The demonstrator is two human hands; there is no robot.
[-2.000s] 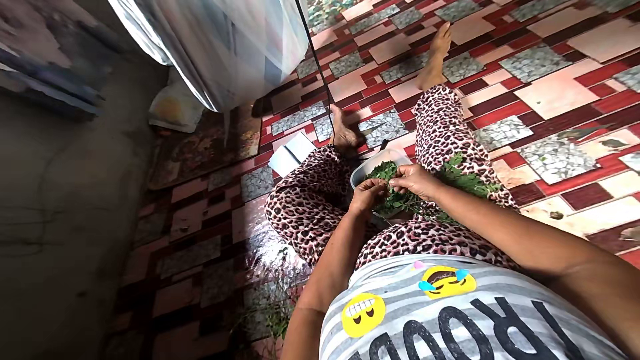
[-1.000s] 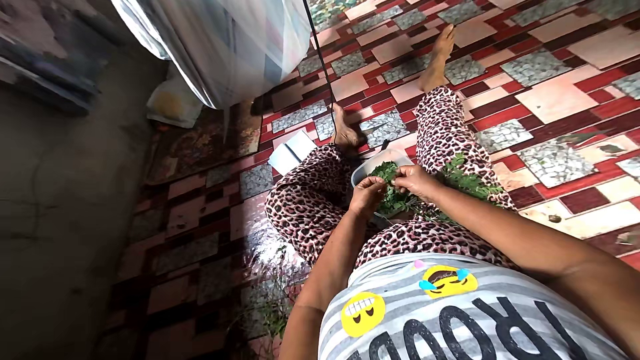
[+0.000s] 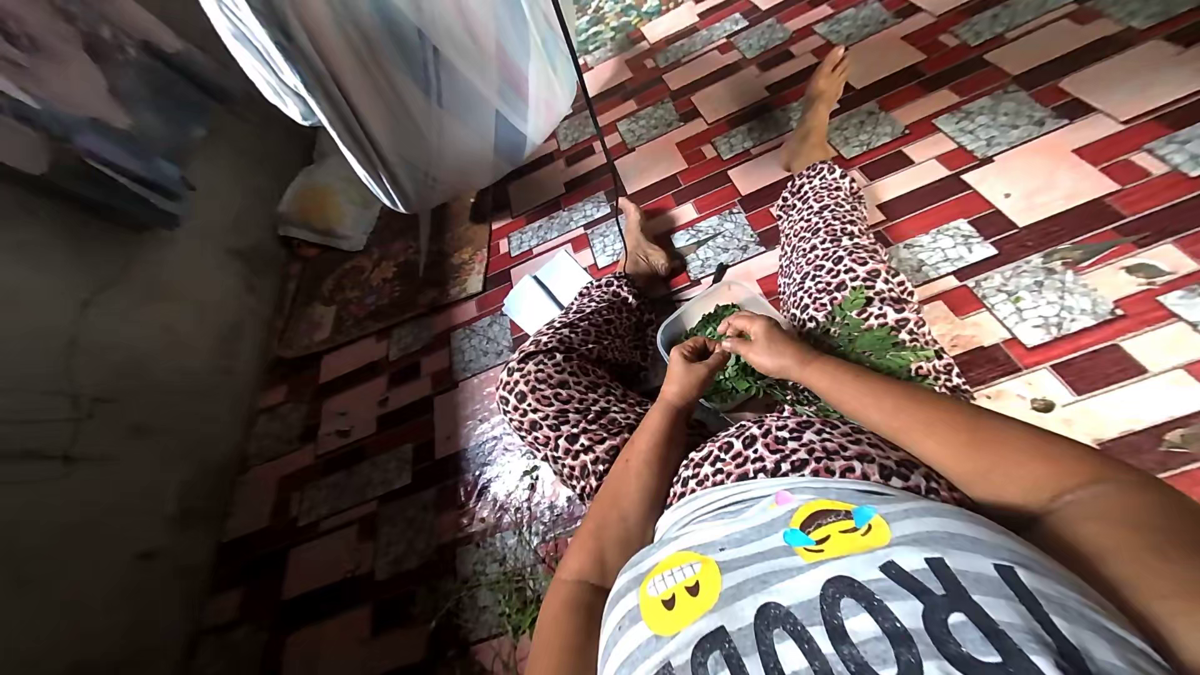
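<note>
My left hand (image 3: 692,371) and my right hand (image 3: 767,347) meet fingertip to fingertip above a pale plastic container (image 3: 671,328) between my legs. Their fingers are pinched together around something too small to make out, perhaps part of a green sprig. Small green leaves (image 3: 736,382) fill much of the container beneath them. More leafy green stems (image 3: 867,342) lie across my thigh, beside my right forearm.
Thin green stems (image 3: 516,600) lie on the patterned floor at my left side. A white and pale blue flat object (image 3: 547,291) rests beside my knee. Light fabric (image 3: 422,94) hangs ahead, near a dark cord (image 3: 592,112) and a mat (image 3: 384,281).
My hands stay together over the container, with only small finger movements. The green sprig seen between them a second ago now shows less.
</note>
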